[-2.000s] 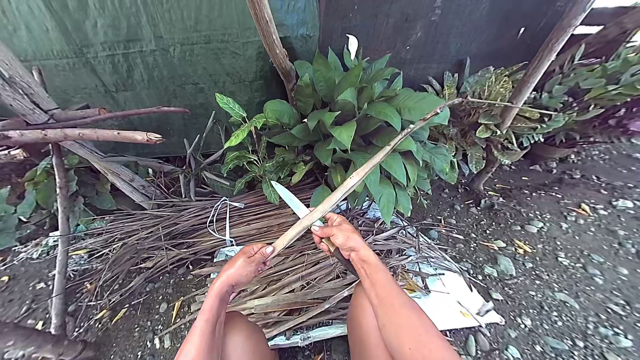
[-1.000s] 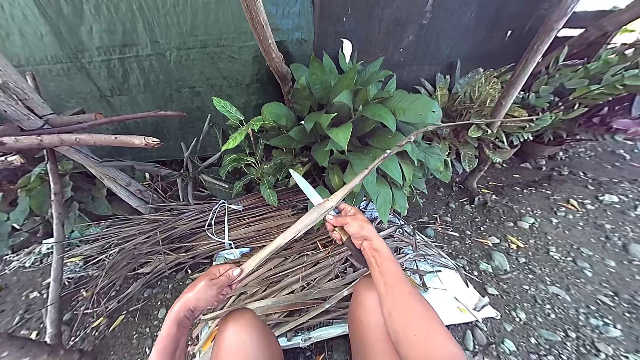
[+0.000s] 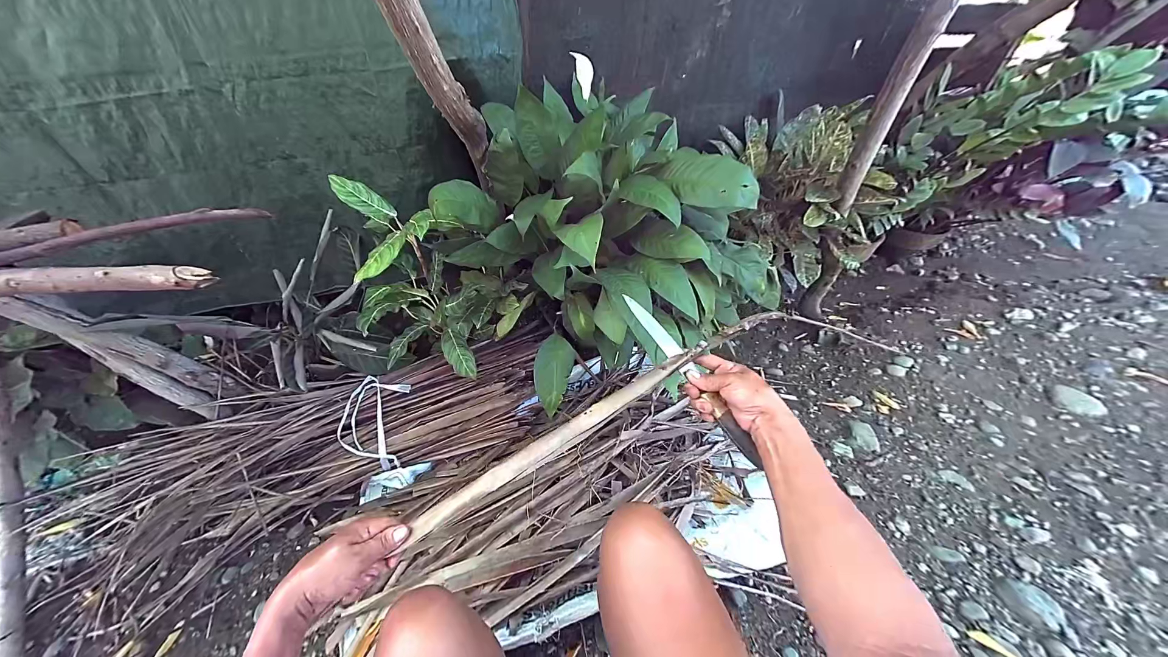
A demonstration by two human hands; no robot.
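Note:
My left hand [image 3: 351, 558] grips the near, wide end of a long dried palm frond strip [image 3: 538, 449], low and left of centre. The strip slants up to the right and thins to a wispy tip. Around the dark handle of a knife [image 3: 653, 327] my right hand [image 3: 730, 397] is closed, with the blade pointing up and left. The blade crosses the strip close to my right fingers; whether it cuts into it I cannot tell. Beneath both hands lies a pile of dried palm leaf strips [image 3: 584, 511], partly on a white printed sack [image 3: 744, 529].
A bundle of thin brown stalks [image 3: 438, 401] lies behind the pile, with a white strap loop [image 3: 351, 433] on it. Leafy green plants [image 3: 630, 210] stand before a green tarp wall [image 3: 228, 119]. Cut branches [image 3: 100, 279] jut in at left. Stony ground [image 3: 985, 456] stretches right.
My left hand has moved down and left, away from my right hand, still on the strip. The knife in my right hand sits farther along the strip toward its thin end.

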